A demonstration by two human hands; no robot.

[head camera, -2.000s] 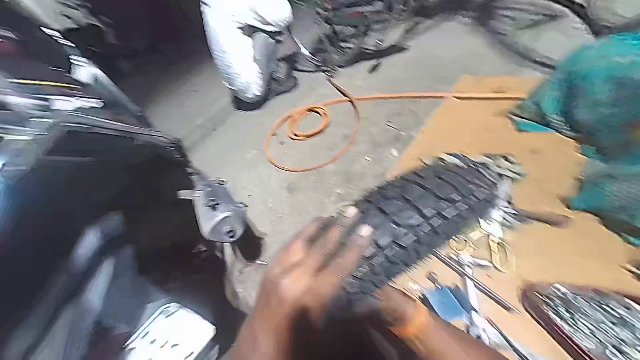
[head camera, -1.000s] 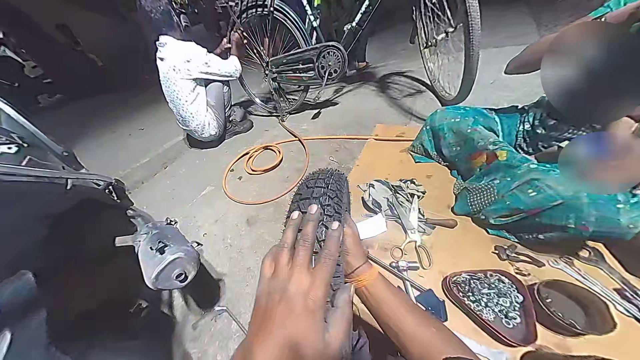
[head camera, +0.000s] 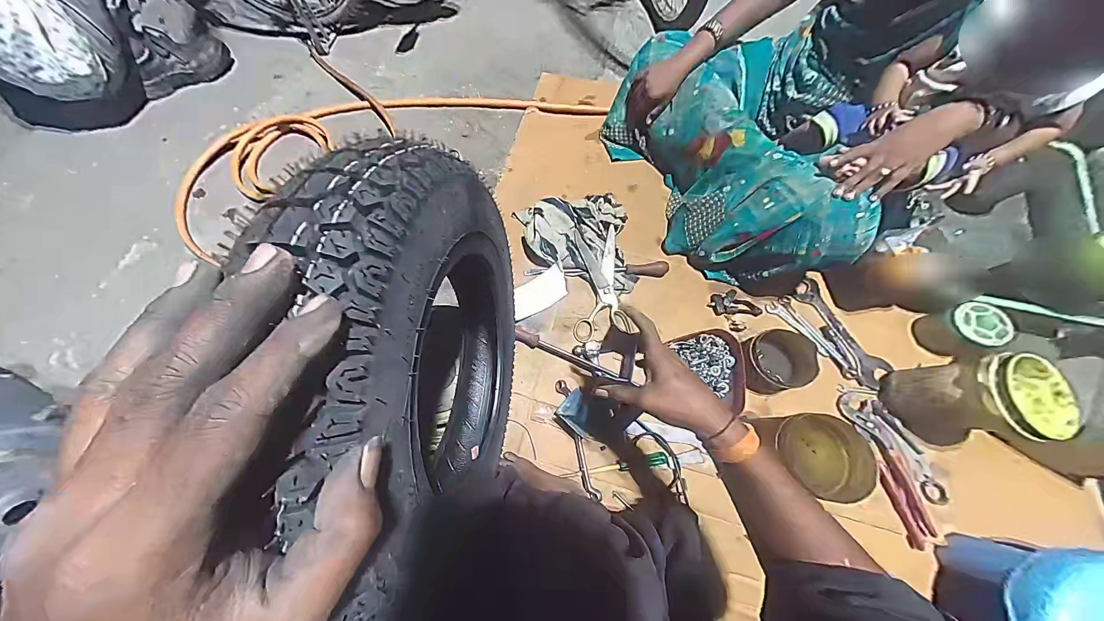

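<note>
A black rubber tyre [head camera: 388, 285] with a knobbly tread stands upright in front of me, its open centre facing right. Across the tread lies my left hand [head camera: 207, 431], fingers spread over it and thumb near the sidewall. My right hand [head camera: 677, 379], with an orange band at the wrist, is over the cardboard and has a small dark object [head camera: 623, 345] between thumb and fingers; what it is I cannot tell. Just beyond that hand are scissors [head camera: 602, 285] on a crumpled cloth [head camera: 561, 228]. A long metal rod [head camera: 569, 355] runs from the tyre toward my right fingers.
A cardboard sheet [head camera: 552, 159] carries a tray of small metal parts [head camera: 711, 366], a round bowl [head camera: 826, 457], spanners [head camera: 832, 332] and red-handled pliers [head camera: 901, 500]. An orange hose [head camera: 466, 103] lies coiled behind the tyre. Seated people are at upper right; another person's legs [head camera: 172, 52] are upper left.
My right hand has left the tyre and moved right, over the tools on the cardboard, where it has taken hold of a dark object. My left hand stays on the tread. The view has shifted.
</note>
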